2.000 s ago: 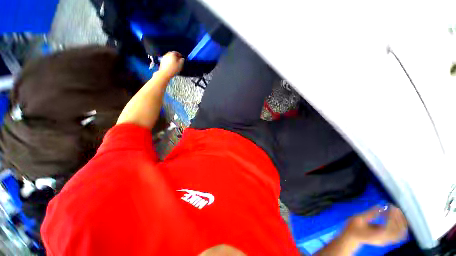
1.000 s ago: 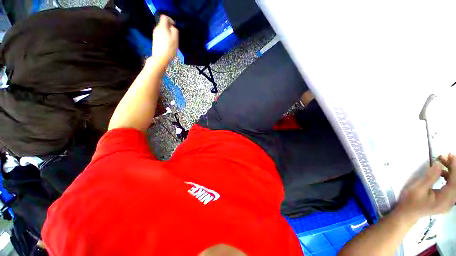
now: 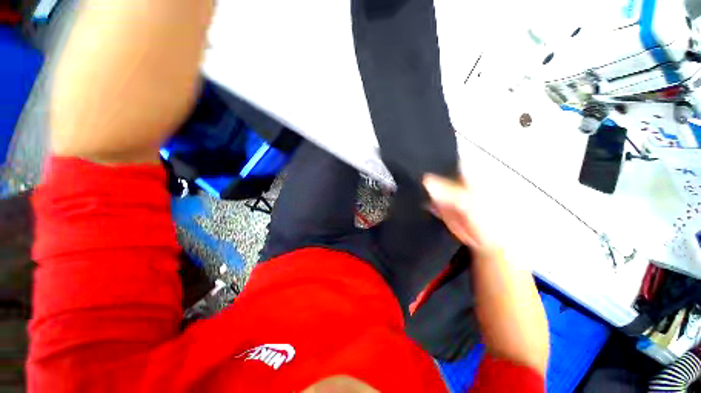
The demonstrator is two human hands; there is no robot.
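A long black fabric strip (image 3: 403,84) runs from the top edge of the picture down across the white table and over its front edge. My right hand (image 3: 457,211) holds the strip's right side near the table edge, fingers slightly blurred. My left forearm is raised large at the upper left; the left hand is cut off by the top edge. The strip's upper end is also out of the picture. A white sewing machine (image 3: 626,57) with a blue band lies at the upper right.
A flat black rectangle, perhaps a phone (image 3: 603,159), lies on the white table (image 3: 530,207) near the machine. Dark and red items sit at the table's right corner. Blue crates (image 3: 565,341) stand below the table, right and left. My lap is under the table edge.
The view has shifted right, bringing in the machine. My left arm has risen from beside the crate. The black strip has appeared over the table, and my right hand now grips it.
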